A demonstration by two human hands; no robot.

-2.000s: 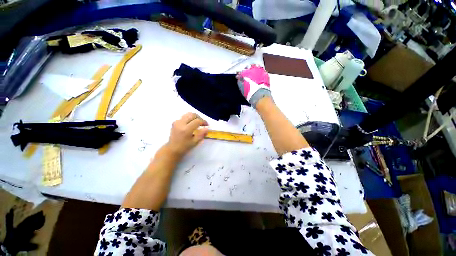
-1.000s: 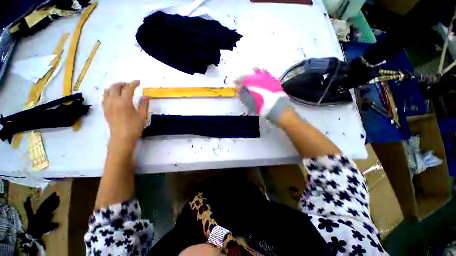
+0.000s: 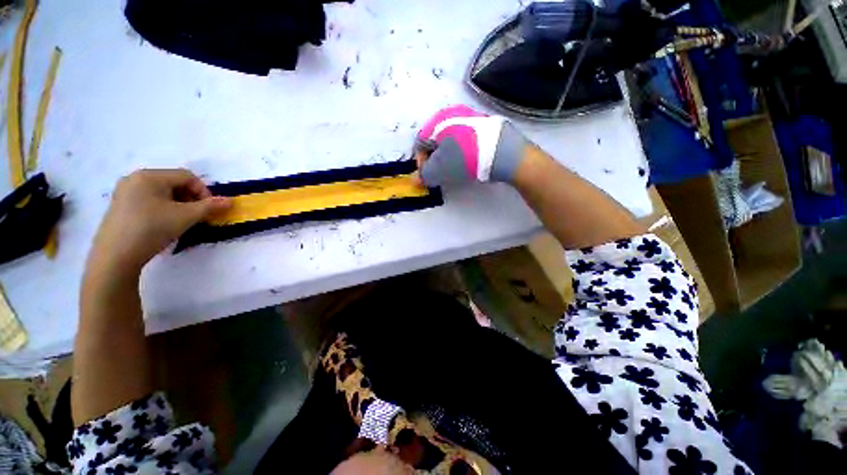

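Note:
The yellow template (image 3: pixel 320 198) lies flat on the black fabric strip (image 3: pixel 306 221), near the front edge of the table. Black fabric shows along both long sides of the template. My bare left hand (image 3: pixel 153 218) holds the template's left end between thumb and fingers. My right hand (image 3: pixel 469 148), in a pink, white and grey fingerless glove, is at the template's right end with the fingertips on it and covers that end. The steam iron (image 3: pixel 548 60) stands on the table beyond my right hand, touched by neither hand.
The black pile of cut pieces (image 3: pixel 232 28) lies at the top, cut off by the picture's edge. A black bundle (image 3: pixel 28 218) and loose yellow strips (image 3: pixel 44 111) are at the left. The iron's hose (image 3: pixel 692 42) trails right. A cardboard box (image 3: pixel 766 213) stands right of the table.
The template has moved from beyond the fabric strip onto it, with both hands at its ends. Earlier my right hand left the black pile. The view has shifted, so the iron appears higher.

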